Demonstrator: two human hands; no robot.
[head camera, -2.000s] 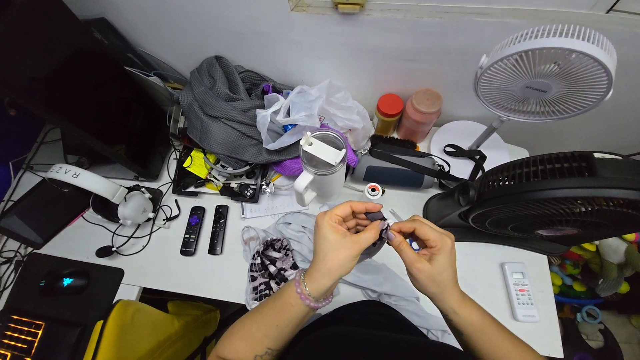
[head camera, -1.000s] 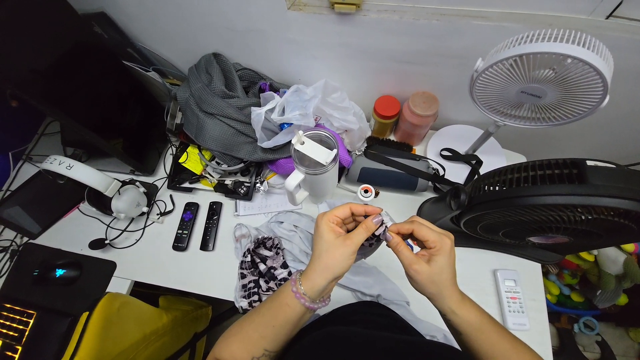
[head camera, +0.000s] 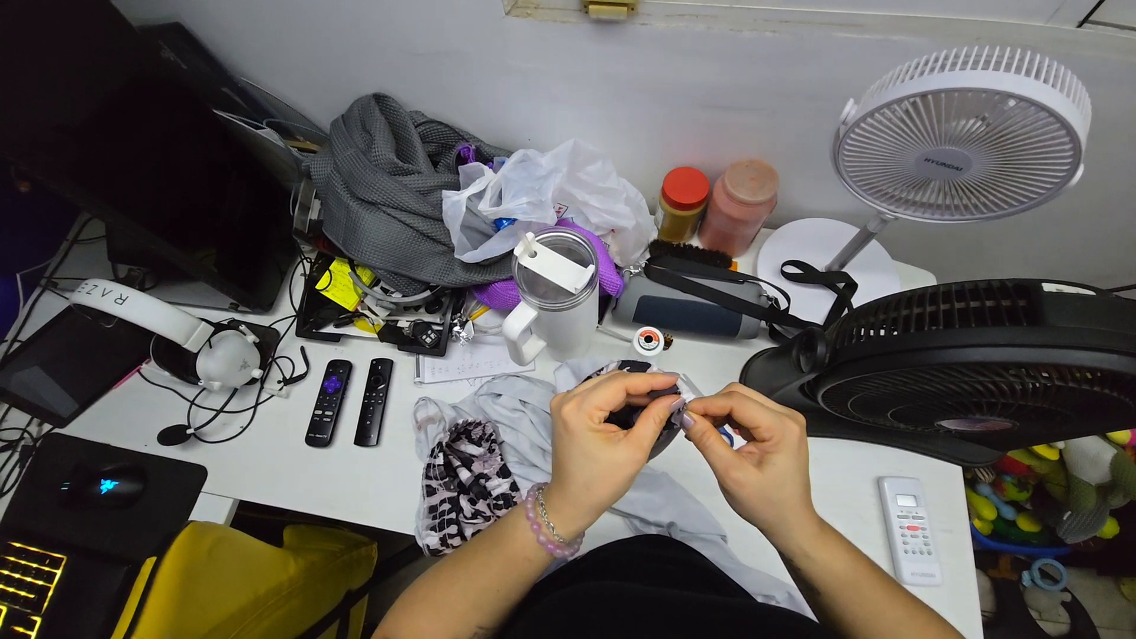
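Note:
My left hand (head camera: 612, 435) pinches a piece of dark patterned fabric (head camera: 626, 413) between thumb and fingers. Fingertips of my right hand (head camera: 754, 444) meet it there, pinching something too small to make out at the fabric's edge. Below and left of them, a black and pale pink patterned cloth (head camera: 470, 479) lies on the desk beside light grey cloth (head camera: 524, 417), which runs on under my hands. Just behind my fingers stands a small white spool (head camera: 649, 341) with a red and white end. A blue object, partly hidden, shows by my right fingertips.
A white tumbler (head camera: 568, 311) with a handle stands behind my hands. A grey speaker (head camera: 683, 306) lies beside it. On the right are a black fan (head camera: 958, 373), a white fan (head camera: 963, 151) and a white remote (head camera: 911, 531). Two black remotes (head camera: 328, 404) and a headset (head camera: 142, 315) lie left.

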